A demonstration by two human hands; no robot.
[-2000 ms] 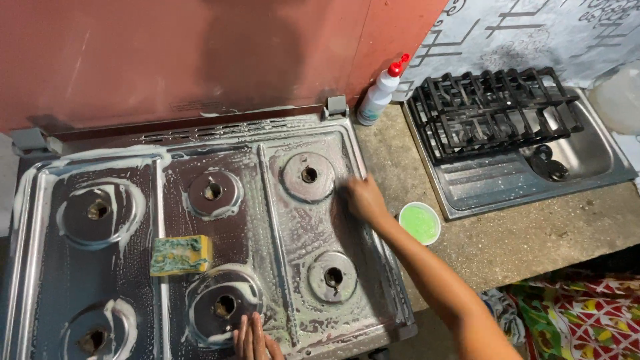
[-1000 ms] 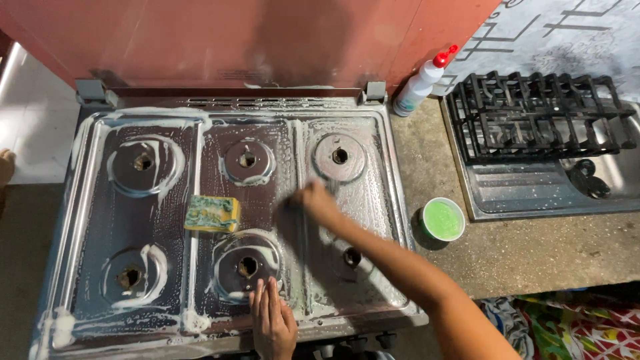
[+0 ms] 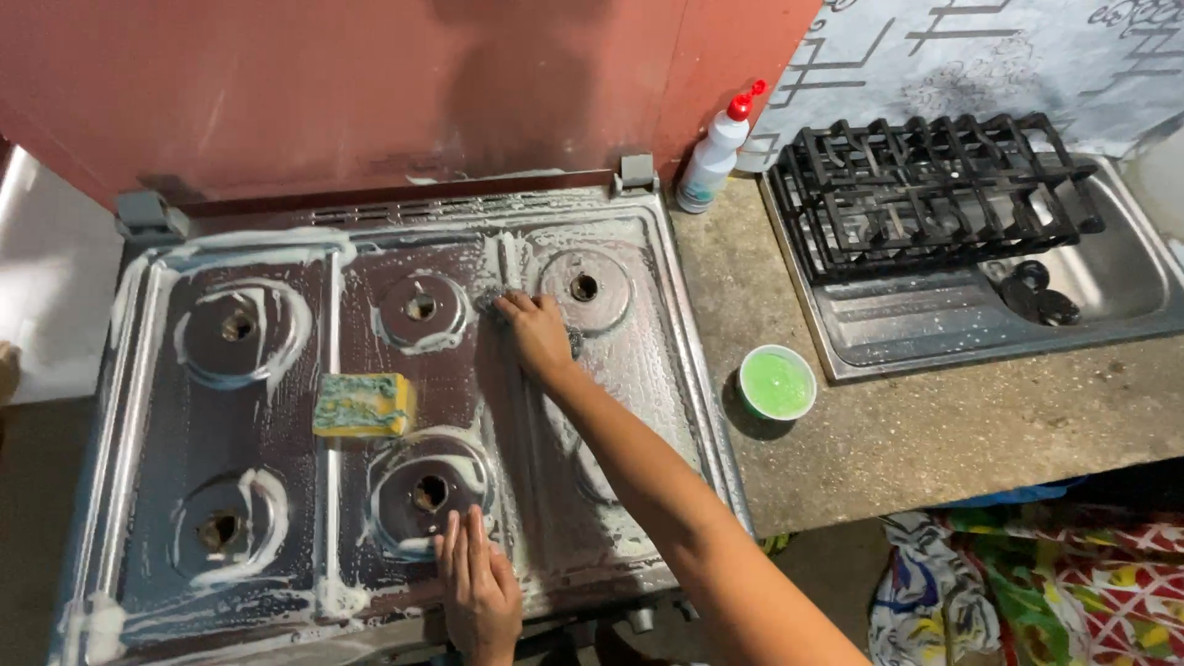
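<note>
A soapy steel gas cooktop (image 3: 416, 370) with several burner openings lies before me, streaked with white foam. My right hand (image 3: 536, 335) presses a small dark scouring pad (image 3: 487, 300) onto the ridge between the middle and right burners. My left hand (image 3: 479, 585) rests flat, fingers together, at the front edge beside the front middle burner (image 3: 430, 493), holding nothing. A yellow and green sponge (image 3: 363, 405), covered in suds, sits on the cooktop between the left and middle burners.
To the right, a stone counter (image 3: 869, 453) bears a white bottle with a red cap (image 3: 710, 159) and a tub of green paste (image 3: 777, 383). Black pan supports (image 3: 925, 199) lie stacked over the steel sink (image 3: 1128, 240), with dark burner parts (image 3: 1038, 292) in it. Patterned cloth (image 3: 1091, 592) hangs below.
My right hand has moved left from the right-hand burners to the ridge beside the middle ones. My left hand stays near the front edge, and the sponge has not moved on the cooktop.
</note>
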